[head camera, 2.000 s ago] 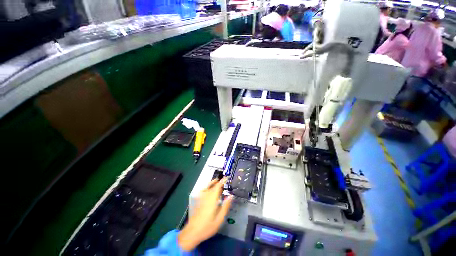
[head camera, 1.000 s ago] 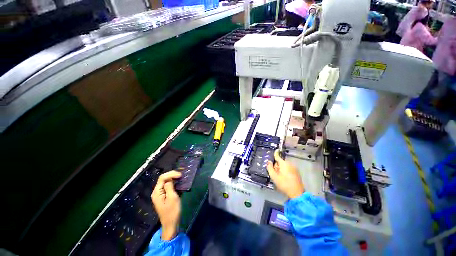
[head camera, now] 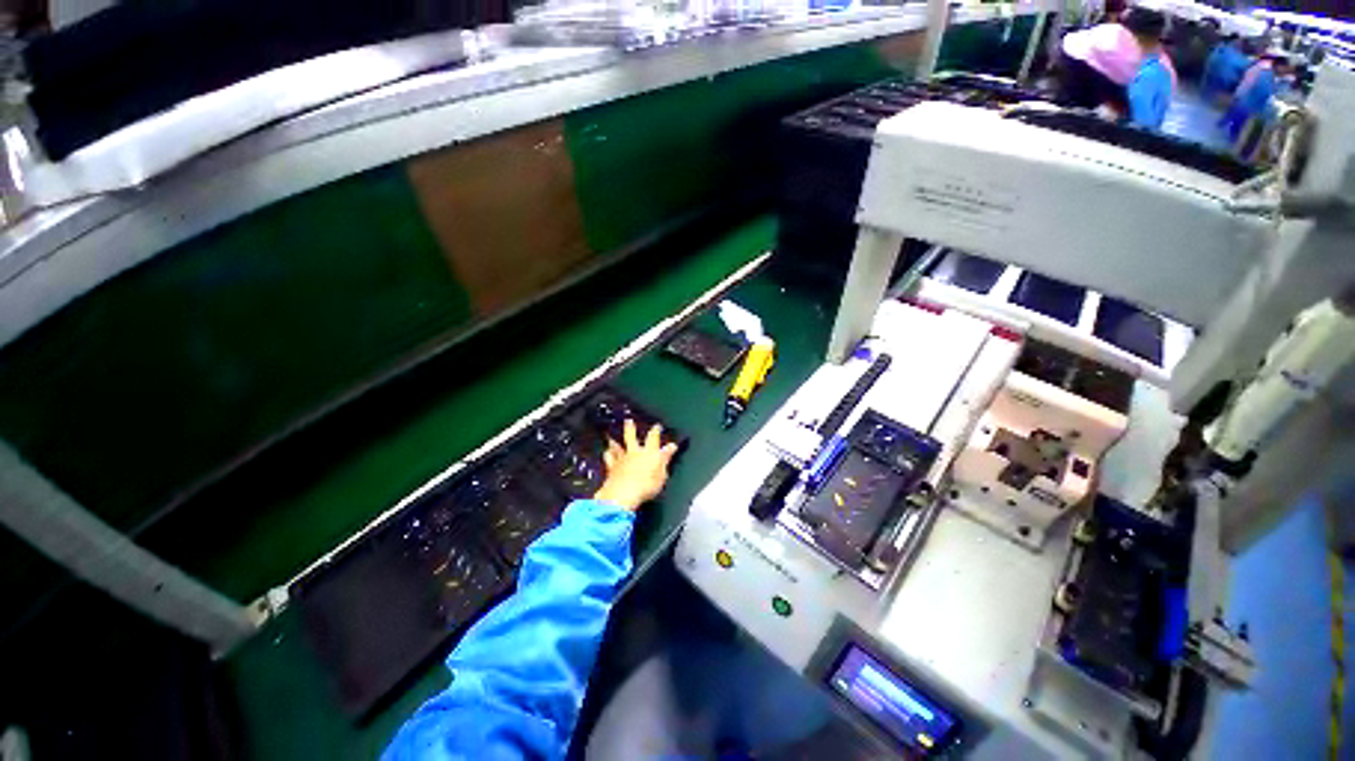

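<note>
My left hand [head camera: 636, 468] is palm down, fingers spread, over the far right end of a black tray [head camera: 357, 632]. Dark phone units with small orange and white marks lie in the tray; what is directly under my palm is hidden. My right hand is not in view. On the white screw-driving machine, the left fixture [head camera: 814, 553] holds a black phone unit [head camera: 862, 491] with orange marks. The right fixture [head camera: 1174, 610] holds a dark slab [head camera: 1112, 602], with the white spindle [head camera: 1285, 387] close above its far end.
A yellow electric screwdriver [head camera: 751, 381], a small dark block [head camera: 704, 351] and a white wipe [head camera: 740, 320] lie on the green bench. Black trays [head camera: 832, 186] are stacked behind. The screw feeder [head camera: 1025, 454] stands between the fixtures. The gantry [head camera: 1040, 193] spans above; people stand far back.
The view has swung left. My left hand, which held a phone unit above the tray, is now down on the tray with fingers spread. My right hand has left the left fixture and the picture. The spindle has moved right.
</note>
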